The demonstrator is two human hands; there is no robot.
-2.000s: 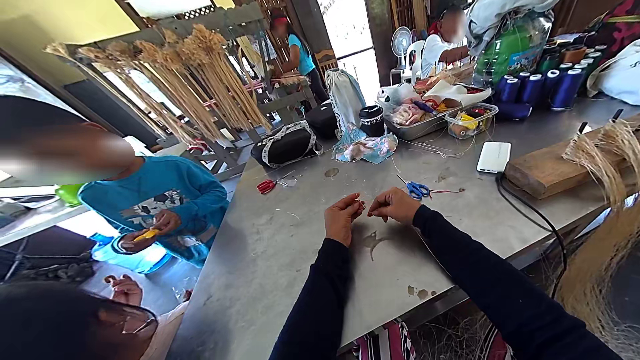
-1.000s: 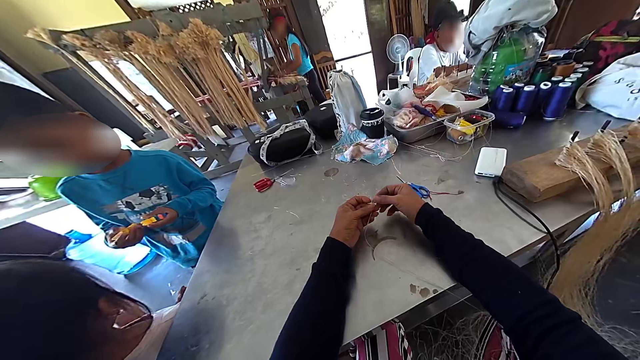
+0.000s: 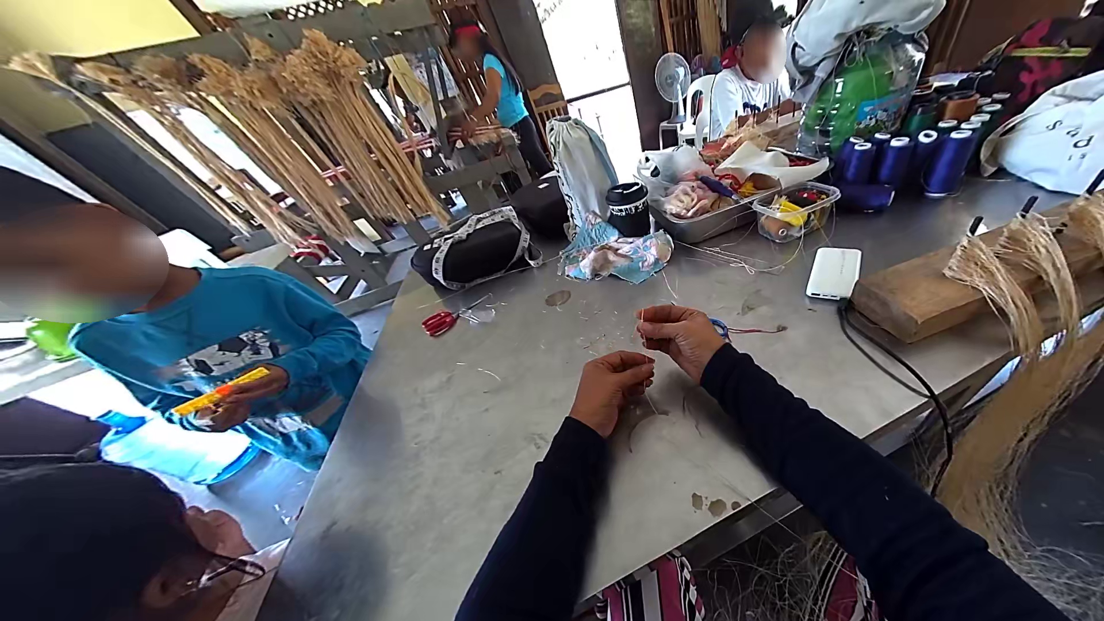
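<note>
Over the metal tabletop (image 3: 483, 431), my left hand (image 3: 609, 388) pinches a thin pale fiber between thumb and fingers. Its loose end hangs below the fingertips. Just above and to the right, my right hand (image 3: 677, 336) has thumb and forefinger pressed together, with a fine strand faintly visible at the tips. The two hands are slightly apart. Blue-handled scissors (image 3: 719, 328) lie partly hidden behind my right hand. Red-handled scissors (image 3: 442, 323) rest on the table to the left of both hands. Short fiber scraps are scattered around.
A wooden block (image 3: 923, 297) with bundled fibers (image 3: 1005, 259) and a white power bank (image 3: 834, 273) with a cable stand right. Behind are a metal tray (image 3: 703, 226), a plastic container (image 3: 795, 211), blue thread cones (image 3: 949, 162) and a black case (image 3: 473, 250). People sit close at left.
My hands were together one second ago; now they are apart, the right one farther up the table. The person at left has moved the yellow object in their hands.
</note>
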